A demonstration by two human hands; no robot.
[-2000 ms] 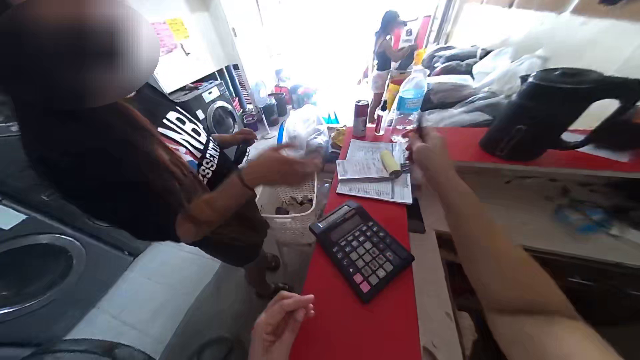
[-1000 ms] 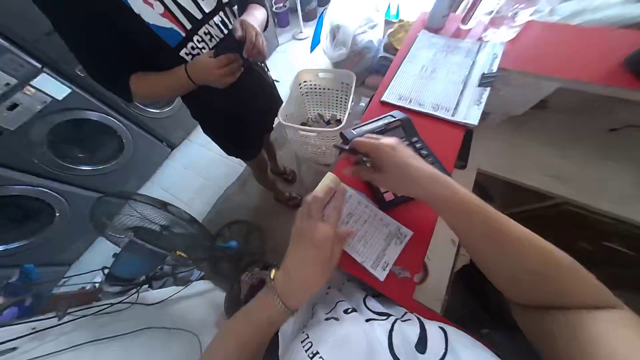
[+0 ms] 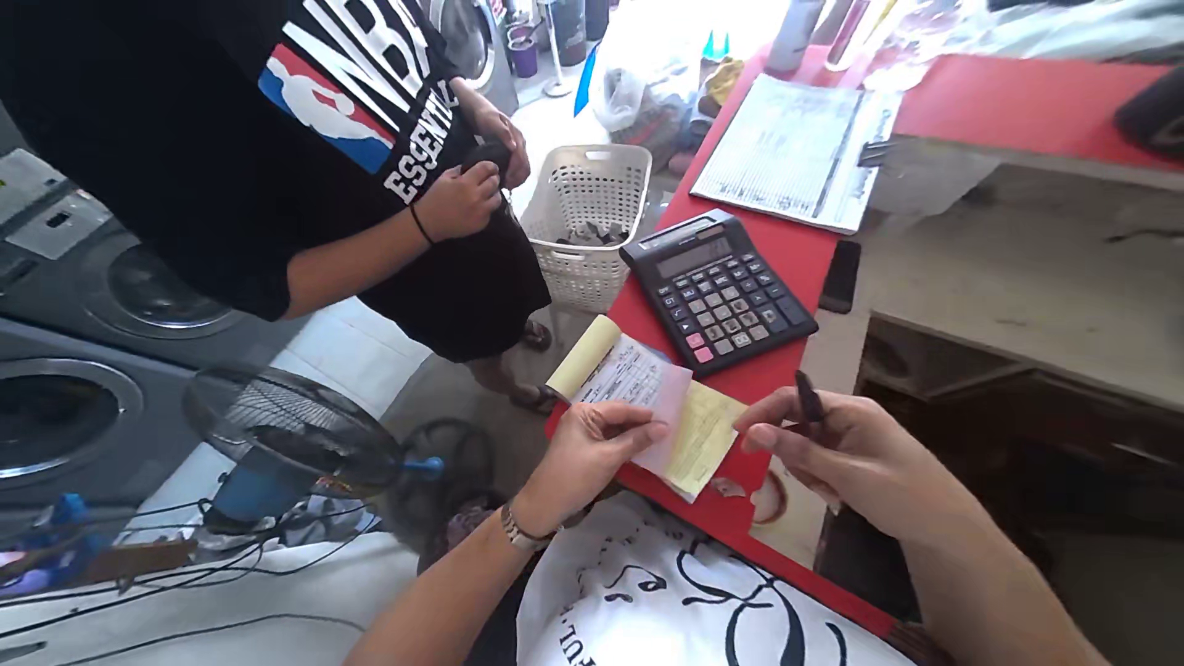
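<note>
My left hand (image 3: pixel 592 458) pinches the pink and white sheets of a receipt pad (image 3: pixel 638 375) between thumb and fingers, above a yellow sheet (image 3: pixel 710 430). The pad's cover is folded back at its upper left, and the pad lies on the near end of the red counter. Right of it, my right hand (image 3: pixel 819 444) holds a dark pen (image 3: pixel 809 398) upright between its fingers; thumb and index finger are close to the yellow sheet's edge. A black desk calculator (image 3: pixel 721 291) lies just beyond the pad, its display towards the far side.
A person (image 3: pixel 370 166) in a black shirt stands at left, holding a small dark object. A white plastic basket (image 3: pixel 592 203) is beside the counter (image 3: pixel 786 231). Farther along lies a clipboard with papers (image 3: pixel 800 148). A phone-like dark object (image 3: pixel 840 276) rests near the calculator. A fan (image 3: pixel 287 425) and washing machines (image 3: pixel 55 416) stand left.
My right hand has moved off the calculator towards the near right. The pad's sheets are now lifted by my left hand, with yellow paper showing beneath. The other person's hands have moved only a little.
</note>
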